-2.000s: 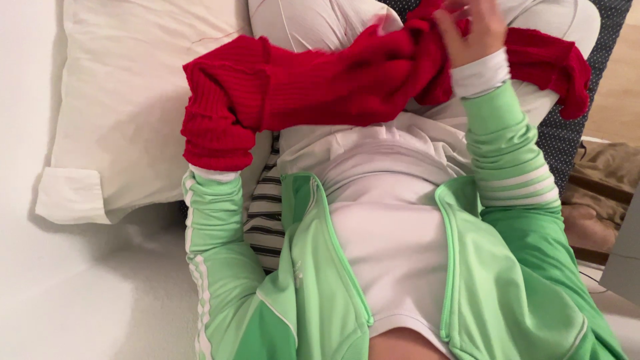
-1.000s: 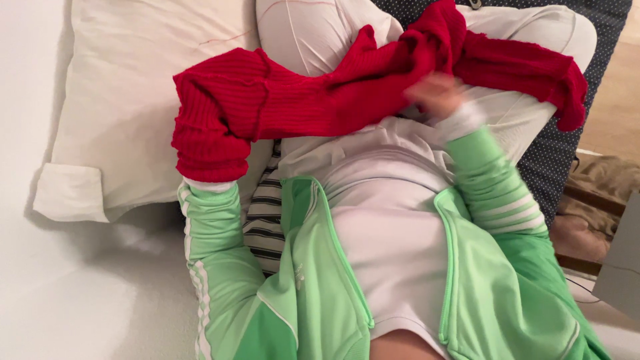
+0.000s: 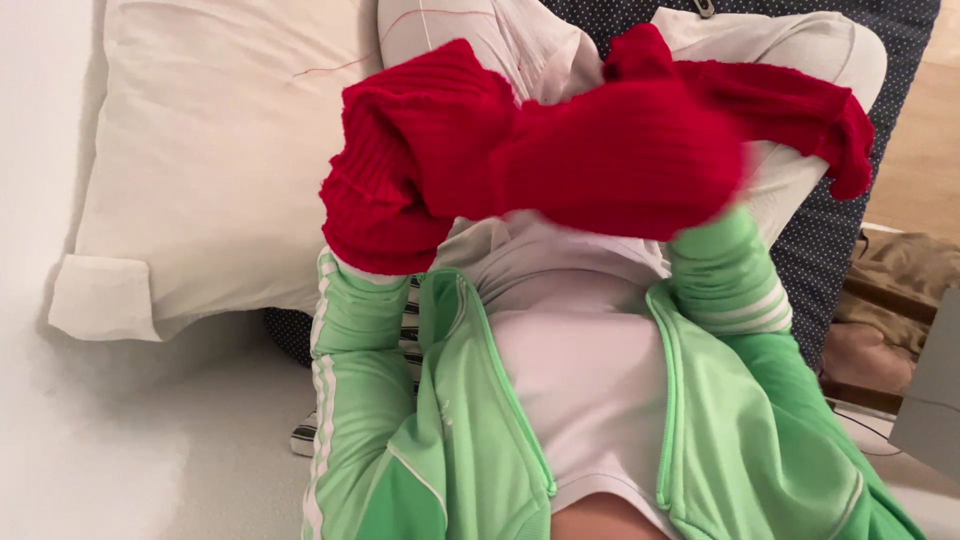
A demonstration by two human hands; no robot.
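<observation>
A red ribbed knitted garment (image 3: 600,161) lies across my lap in the head view, over my light trousers (image 3: 795,45). My left forearm, in a light green sleeve with white stripes, runs up into the knit, which covers my left hand fully. The right sleeve ends at the knit's lower right edge, and my right hand is hidden under or inside the blurred red fabric. One narrower end of the garment hangs over the knee at the right. What either hand grips cannot be seen.
A cream pillow (image 3: 225,150) lies at the left beside a white wall. Beneath me is a dark dotted cushion (image 3: 817,247). Brown cloth (image 3: 900,262), wooden slats and a grey panel (image 3: 934,390) are at the right. Reddish threads cross the pillow and trousers.
My right hand showed bare on top of the knit in both earlier frames; now red fabric covers it. The middle of the garment has spread toward the right sleeve.
</observation>
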